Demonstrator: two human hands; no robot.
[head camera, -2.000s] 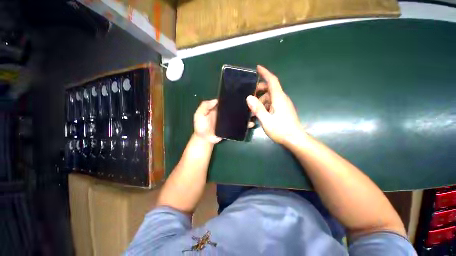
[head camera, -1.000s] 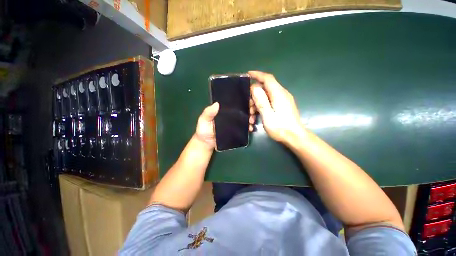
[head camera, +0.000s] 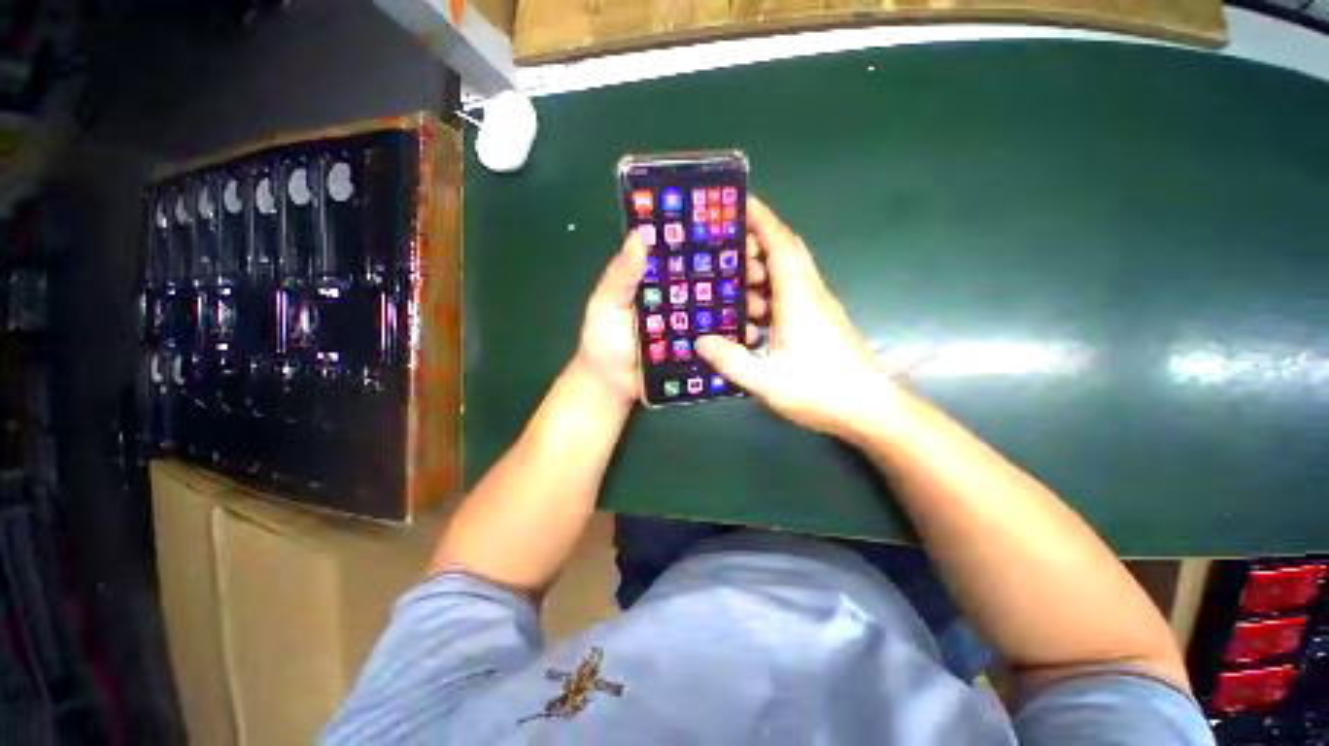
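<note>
A smartphone (head camera: 685, 277) is held upright over the green bench top, its lit screen facing me and showing rows of app icons. My left hand (head camera: 609, 328) grips its left edge, thumb along the side. My right hand (head camera: 799, 328) is round its right edge, with fingers behind it and the thumb over the lower part of the screen. The phone's back and some of my fingers are hidden.
The green bench (head camera: 1020, 262) lies under my hands. A black tray (head camera: 277, 321) of pieces with white round dots rests on cartons (head camera: 277, 627) at left. A white round object (head camera: 507, 131) is at the bench's corner. Red pieces (head camera: 1265, 638) lie in a black tray at lower right.
The phone's screen has gone from black to lit with icons. The phone has moved up a little in view, and my right thumb is now over its lower screen.
</note>
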